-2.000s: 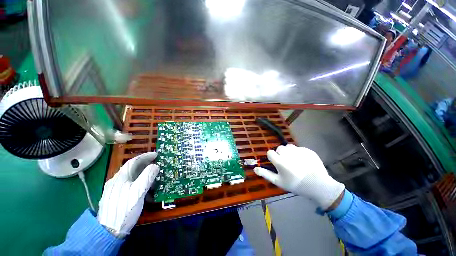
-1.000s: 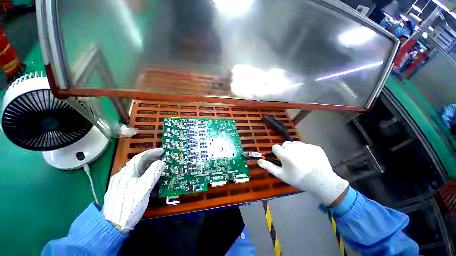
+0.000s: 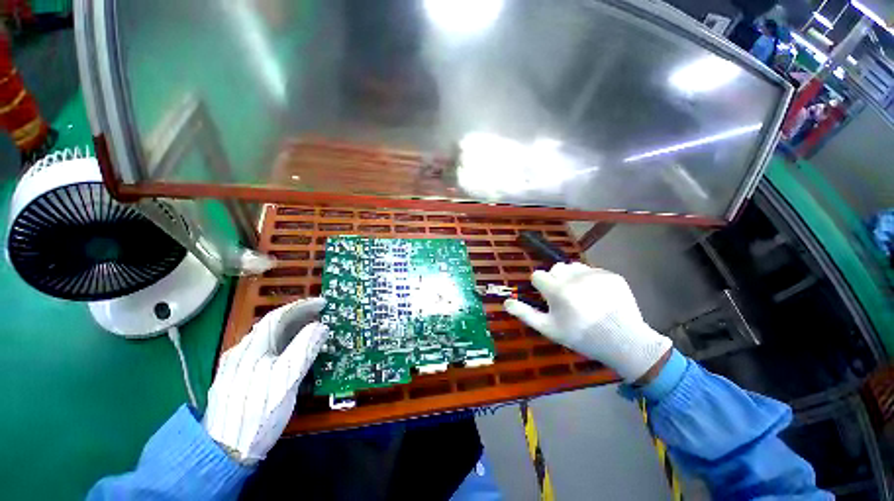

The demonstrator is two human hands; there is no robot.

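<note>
A green circuit board (image 3: 402, 313) lies on the orange-brown slotted grate (image 3: 549, 376), with white connectors on its near edge. My left hand (image 3: 265, 377), in a white glove, holds the board's left edge between thumb and fingers. My right hand (image 3: 593, 318), gloved in white, is at the board's right side, thumb and fingers around small cutters (image 3: 500, 291). Their silvery jaws point left at the board's right edge. The handles are mostly hidden by the hand. A black brush (image 3: 541, 247) lies on the grate just behind my right hand.
A clear hood (image 3: 392, 108) with a reddish-brown lower edge slants over the back of the grate. A white fan (image 3: 103, 245) stands at the left on the green mat (image 3: 59, 391). A dark conveyor line (image 3: 794, 294) runs along the right. People in blue show at the far upper right.
The view has shifted slightly, so board, grate and fan sit a little further right. My right hand and the cutters have moved slightly back along the board's right edge. My left hand keeps its hold.
</note>
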